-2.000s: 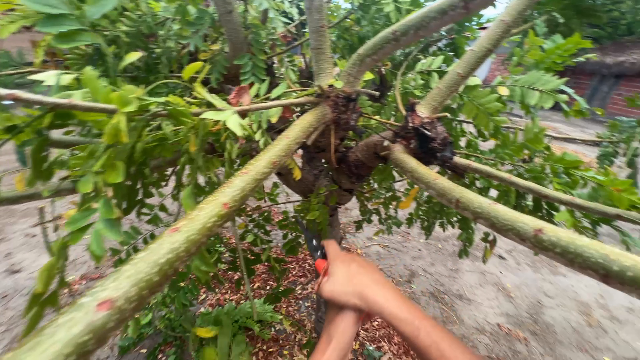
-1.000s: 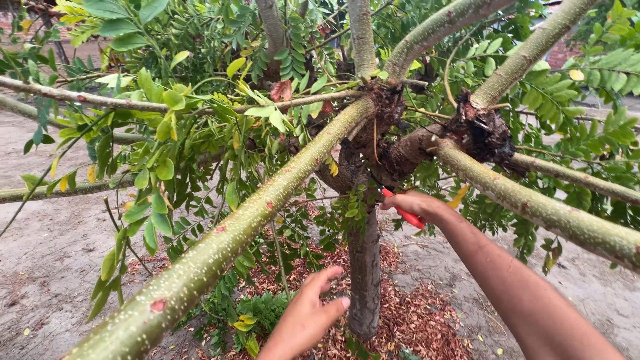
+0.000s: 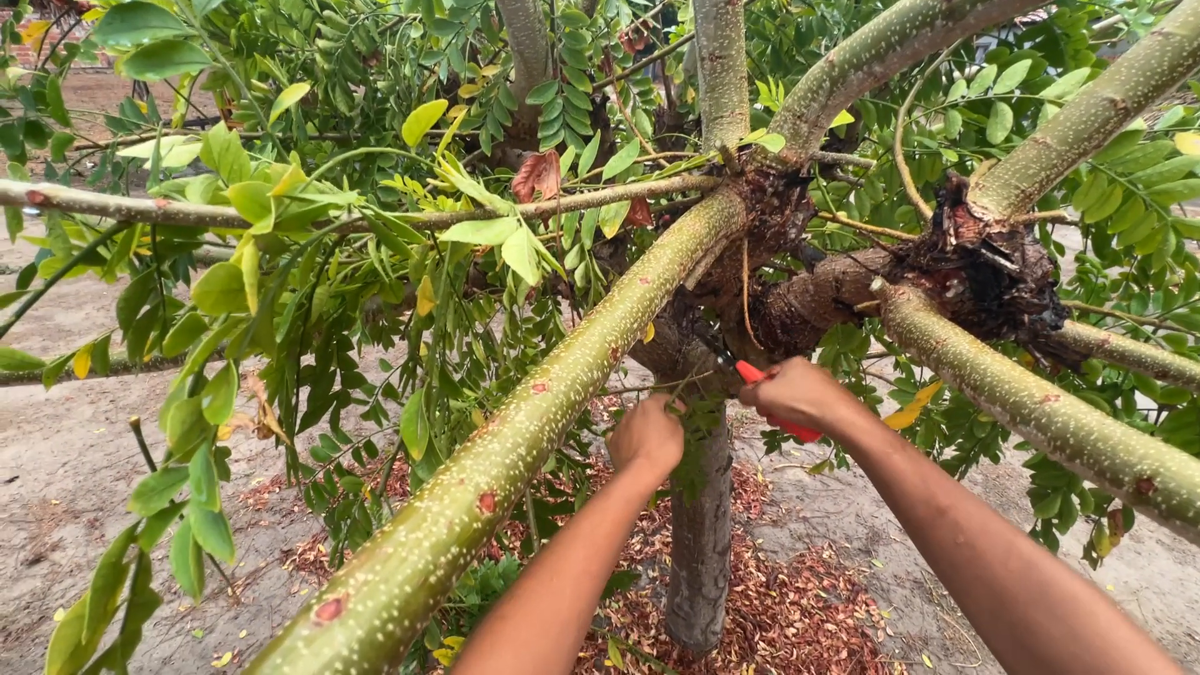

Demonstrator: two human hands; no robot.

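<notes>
My right hand [image 3: 795, 396] grips the red handles of pruning shears [image 3: 750, 372] beside the upper trunk, just below the fork. The blades are dark and partly hidden against the bark. Close by on the left, my left hand [image 3: 649, 433] is closed around a thin leafy shoot [image 3: 689, 382] at the tree trunk [image 3: 701, 534]. Its fingertips are partly turned away from view. Above both hands, thick green speckled branches spread from dark, rough knots [image 3: 984, 262].
A thick green branch [image 3: 487, 469] slants across the view in front, left of my left arm. Another branch [image 3: 1041, 403] runs out above my right forearm. Leafy twigs [image 3: 225, 281] hang at the left. Dry reddish leaves [image 3: 787, 600] cover sandy ground around the trunk.
My left hand, open below the fork one second ago, has moved up to the trunk and closed on the thin shoot. The right hand still holds the shears near the fork.
</notes>
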